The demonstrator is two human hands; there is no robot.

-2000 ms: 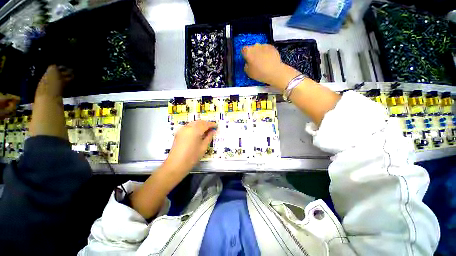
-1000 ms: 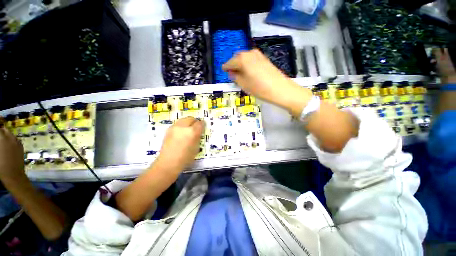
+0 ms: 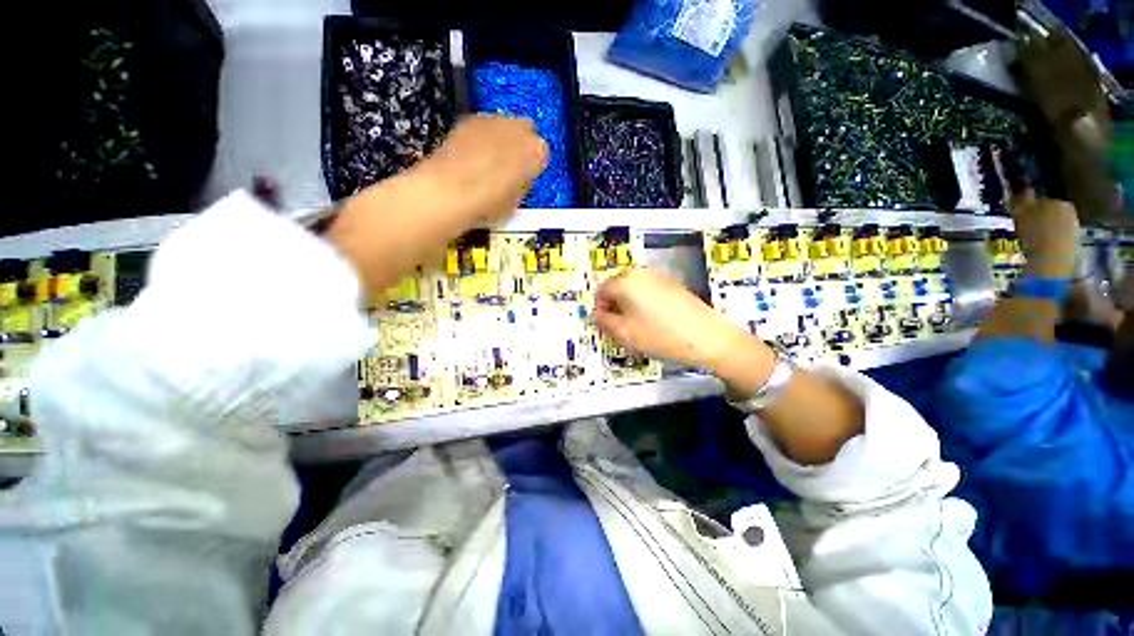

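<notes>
A cream circuit board panel (image 3: 460,354) with yellow and black parts along its far edge lies on the metal rail in front of me. My left hand (image 3: 497,159) is over the middle bin of blue components (image 3: 520,90); its fingertips are blurred, and my forearm covers the panel's far left part. My right hand (image 3: 634,313) is over the panel's rightmost board with its fingers bunched at the surface. Whether either hand pinches a component is too small to tell. A few blue components sit on the boards.
Bins of silvery-dark components (image 3: 388,106) and dark components (image 3: 626,159) flank the blue bin. A blue bag (image 3: 684,37) lies behind. Metal bars (image 3: 709,172) and a green component tray (image 3: 871,118) stand right. Another panel (image 3: 827,292) and a person in blue (image 3: 1032,410) are at right.
My left hand has left the panel and reached over the blue bin. My right hand has come back from the bin area to the panel's right end. The view has shifted right.
</notes>
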